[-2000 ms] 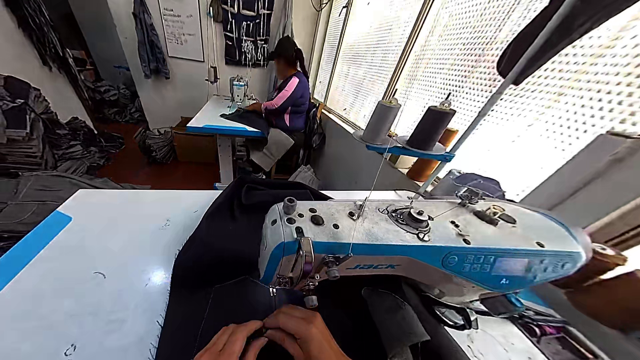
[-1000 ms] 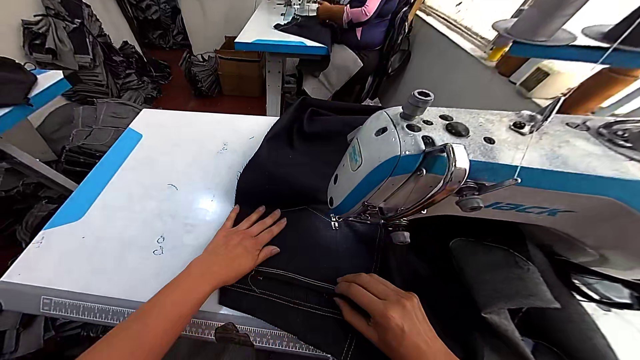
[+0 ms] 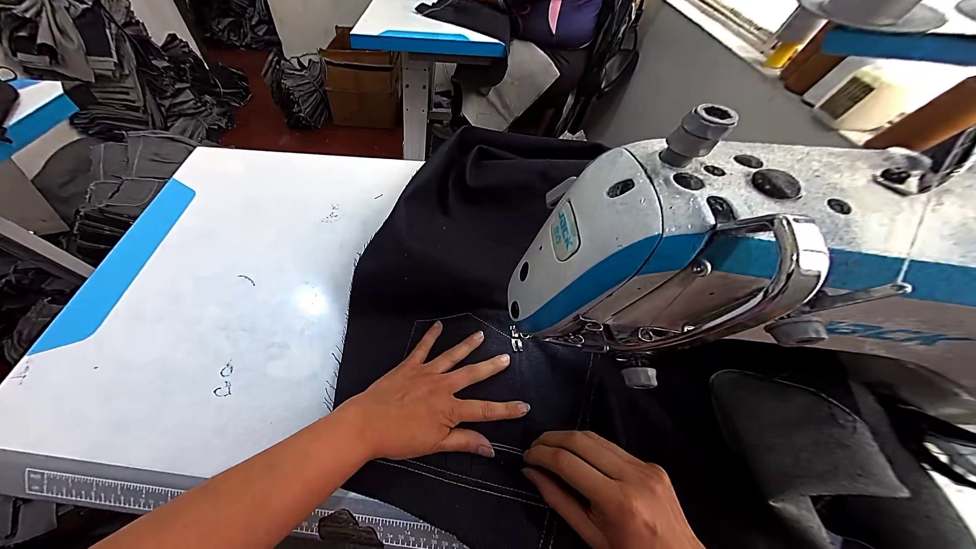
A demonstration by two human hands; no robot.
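Observation:
A dark denim piece (image 3: 450, 252) with pale stitch lines lies over the table and under the head of a Jack sewing machine (image 3: 640, 229). The presser foot (image 3: 516, 338) sits on the cloth at the end of a stitched line. My left hand (image 3: 438, 404) rests flat on the denim with its fingers spread, just left of and below the foot. My right hand (image 3: 610, 488) is curled on the cloth near the double-stitched seam, its thumb and fingertips close together at the fabric; whether they pinch it is unclear. The needle is hard to make out.
The white sewing table (image 3: 259, 305) bears a ruler strip (image 3: 99, 488) along its front edge. Gray cloth pieces (image 3: 130, 183) are piled at the left. Beyond stand a cardboard box (image 3: 360, 88) and another table (image 3: 427, 42) with a seated person (image 3: 557, 30). Thread cones stand at the upper right.
The view has turned down and come closer since the oldest frame. The hands were together at first, then apart; since one second ago, my left hand has moved nearer to the right hand.

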